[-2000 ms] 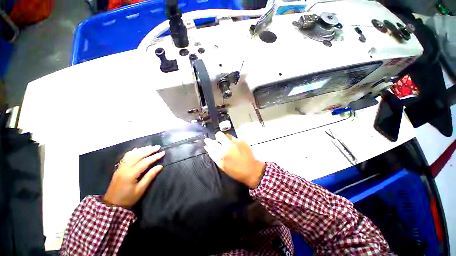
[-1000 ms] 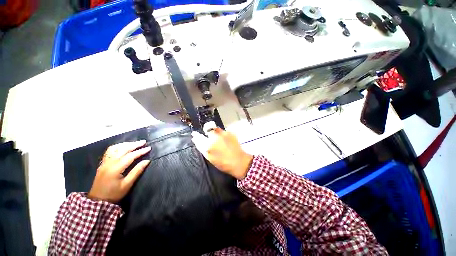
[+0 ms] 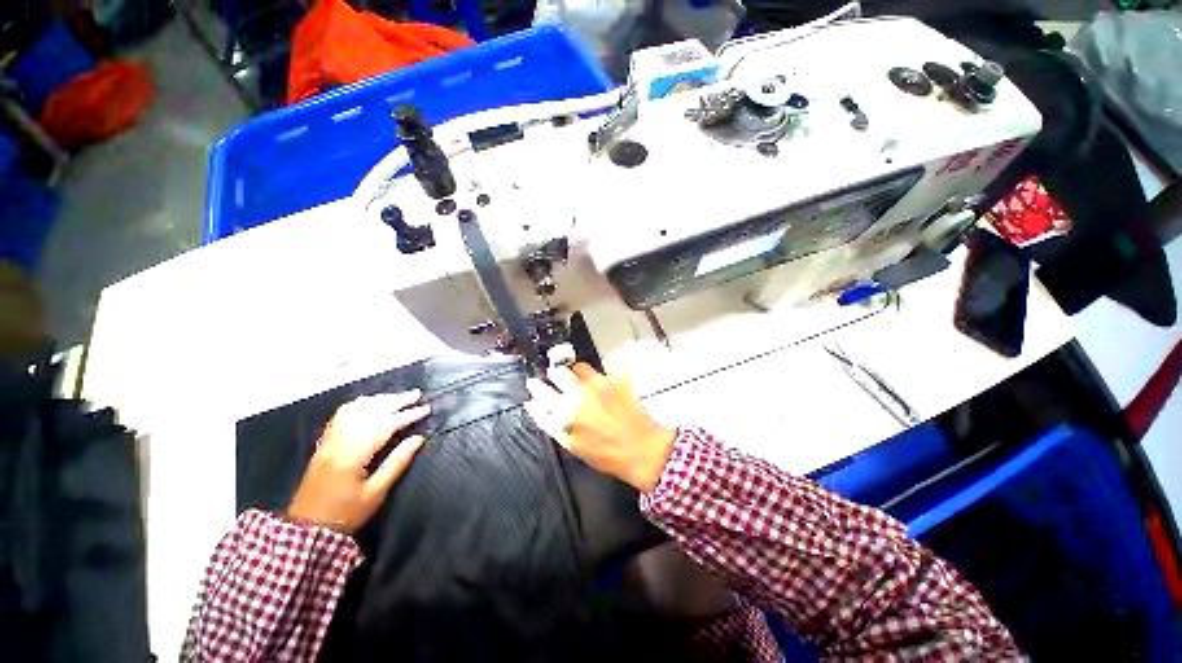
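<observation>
The black mesh pocket piece [image 3: 473, 505] lies on the plain black backing panel [image 3: 279, 453], in front of the white sewing machine [image 3: 778, 168]. A zipper strip runs across the work toward the presser foot area [image 3: 525, 339]. My left hand [image 3: 357, 460] lies flat on the work at the left, fingers slightly apart. My right hand [image 3: 599, 421] is beside the presser foot, fingertips pressing on the fabric at the strip's end. The needle tip is too small to tell. A dark strip [image 3: 495, 279] runs down the machine's front.
Slim silver snips or tweezers [image 3: 875, 385] lie right of the needle. A black smartphone [image 3: 994, 293] lies at the right. A blue crate [image 3: 389, 130] stands behind the table, another [image 3: 1050, 518] at the right front. Stacked black work [image 3: 71, 531] lies at left.
The camera view has shifted, showing more of the floor and rear crate. Both hands stay on the work in much the same places by the machine; the fabric has hardly moved beneath them.
</observation>
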